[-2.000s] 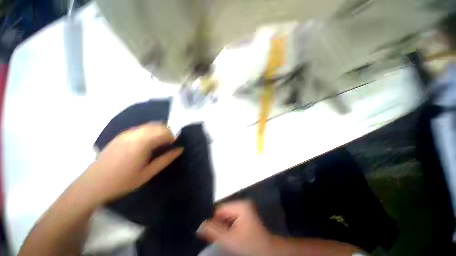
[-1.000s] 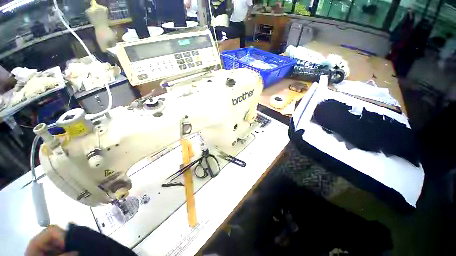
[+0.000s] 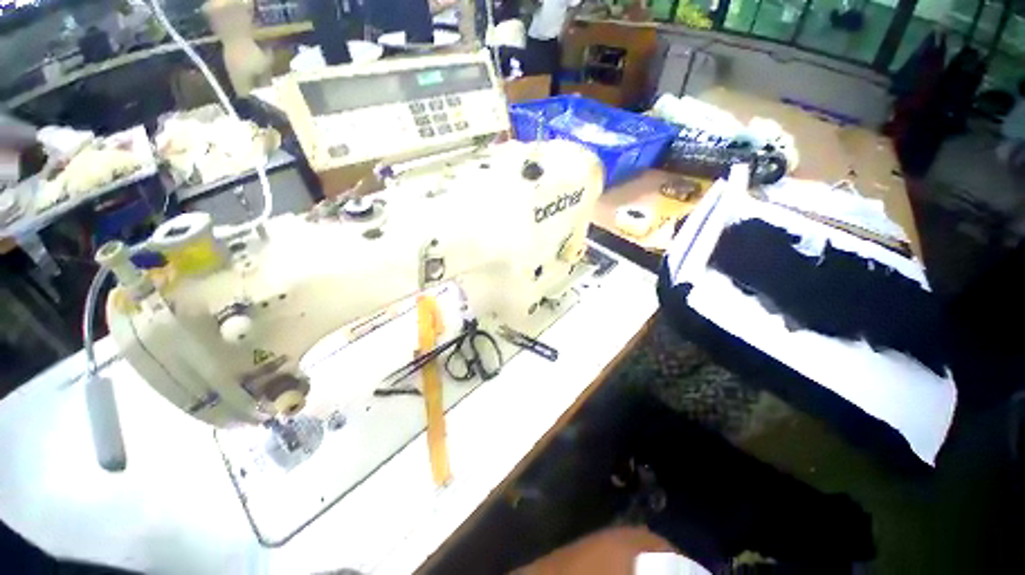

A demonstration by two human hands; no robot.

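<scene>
The cream sewing machine [image 3: 360,275] stands on the white table [image 3: 146,511]. Its presser foot and needle area [image 3: 290,432] has no cloth under it. A dark shape, perhaps black cloth, is cut off at the bottom left corner. My left hand is not in view. My right hand [image 3: 596,553] is only partly in view at the bottom edge, right of the table's front edge, beside a white cuff; its fingers cannot be made out. A yellow strip [image 3: 434,410] lies right of the needle, beside black-handled scissors [image 3: 486,357] and a small dark tool [image 3: 531,344].
A grey lamp tube [image 3: 105,421] hangs left of the needle. A control panel [image 3: 393,107] stands behind the machine. A blue basket [image 3: 629,144] is behind it. At right, black pieces [image 3: 821,281] lie on a white surface [image 3: 888,410]. A person stands in the far background.
The view has swung up from the cloth to the machine, then shifted slightly. My left hand and the black cloth it held have left the lower left; part of my right hand now shows at the bottom.
</scene>
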